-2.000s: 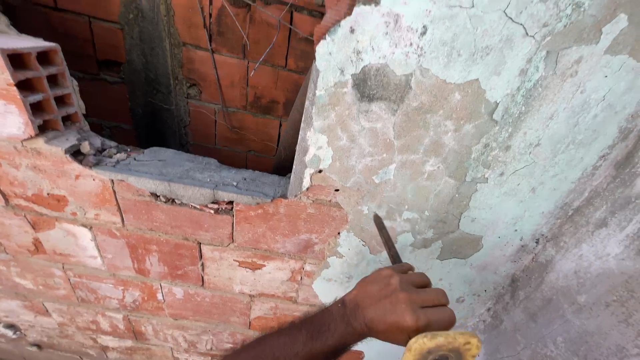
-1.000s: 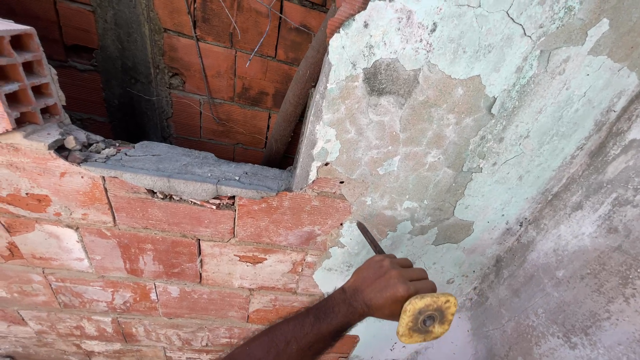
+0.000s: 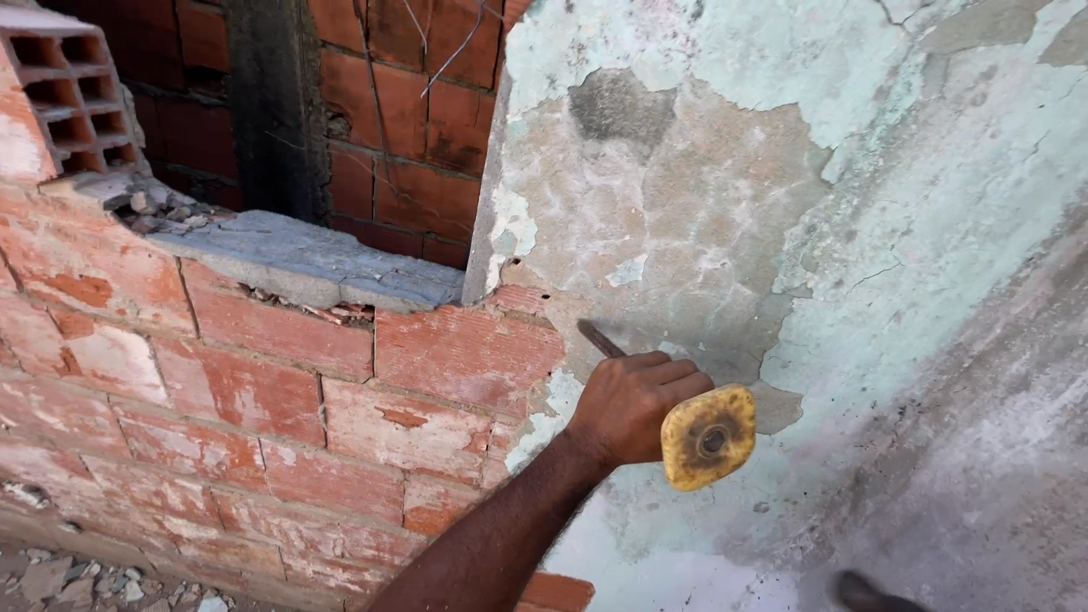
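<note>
My left hand [image 3: 642, 404] is closed around a chisel with a yellow hand guard [image 3: 710, 438]. The chisel's dark steel shaft [image 3: 602, 338] points up and left, its tip at the bare plaster [image 3: 663, 212] beside the broken edge of the hollow-brick wall [image 3: 467, 353]. Whether the tip touches the plaster cannot be told. Flaking pale green paint [image 3: 867, 246] surrounds the bare patch. My right hand is out of view. A dark, blurred object [image 3: 863, 591] shows at the bottom right edge; its kind is unclear.
A rough concrete ledge [image 3: 314, 255] crosses the wall opening, with loose rubble [image 3: 161, 212] at its left end. A hollow clay brick [image 3: 72, 93] stands above it. Thin wires [image 3: 370, 93] hang in the opening. Debris [image 3: 102, 582] lies at the bottom left.
My left hand and the chisel have moved left and up along the wall, bringing the tip nearer the brick edge. The dark blurred object has entered at the bottom right.
</note>
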